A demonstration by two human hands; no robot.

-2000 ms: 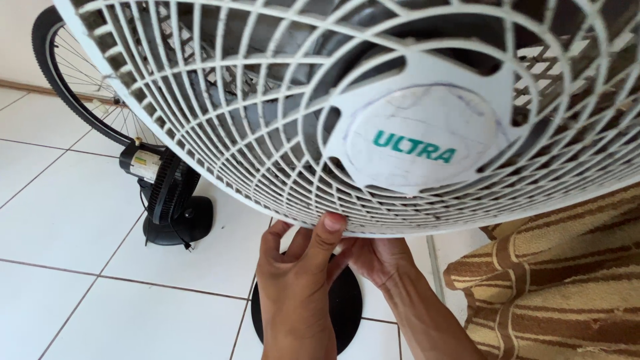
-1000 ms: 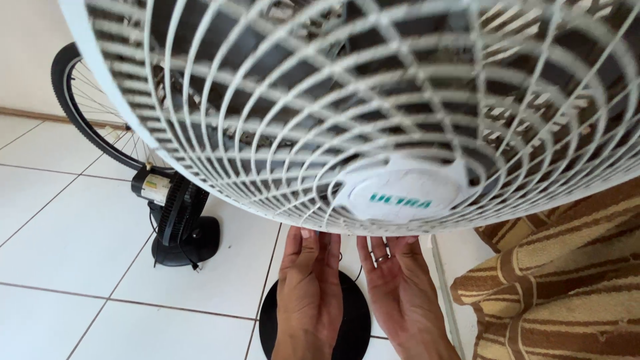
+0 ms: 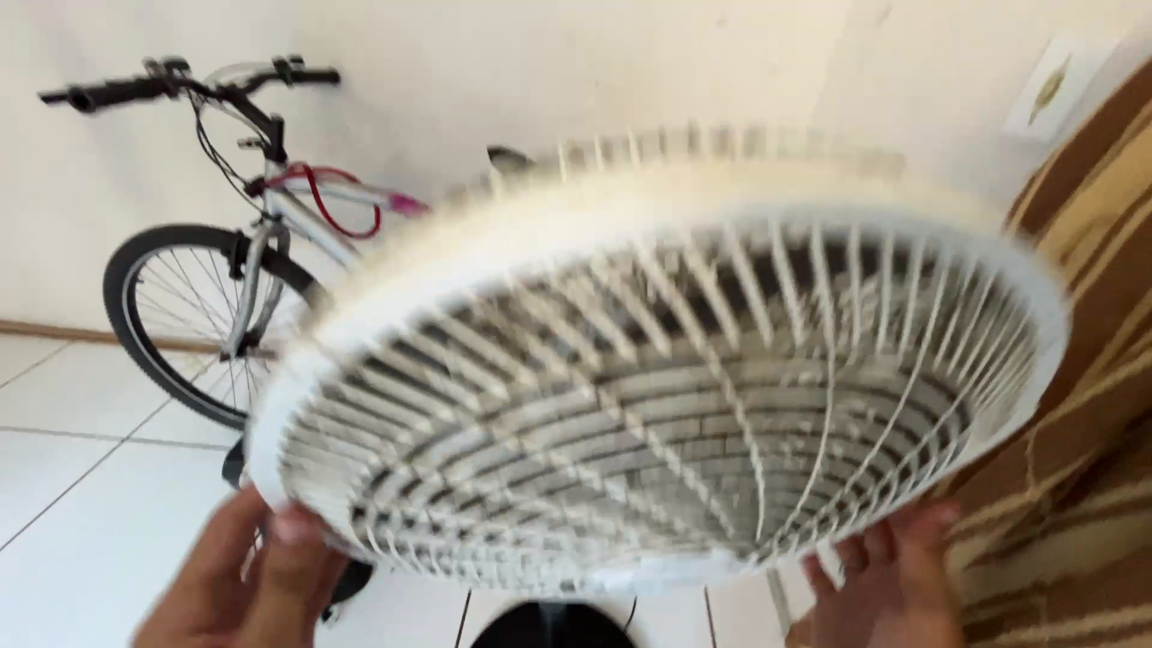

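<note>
A white fan grille (image 3: 666, 360), dusty and blurred by motion, spans the middle of the view, tilted so its rim faces up. My left hand (image 3: 252, 567) grips the lower left of the rim, thumb in front. At the lower right, my right hand (image 3: 886, 576) is against the rim's underside with fingers curled; a ring shows on one finger. Below the grille stands a round black base (image 3: 552, 627), mostly cut off by the frame's bottom edge. Whether the grille is still joined to the stand is hidden.
A bicycle (image 3: 297, 207) leans by the wall at the left. A brown striped cloth (image 3: 1062, 468) hangs at the right, close to my right hand. A wall plate (image 3: 1053, 90) is at the upper right. Part of a black object (image 3: 349, 585) shows behind my left hand on the white tiled floor.
My hands have moved apart from beneath the fan's lower edge to its two sides. The grille's tilt has changed, and its front badge is now barely seen. The view has lifted toward the wall.
</note>
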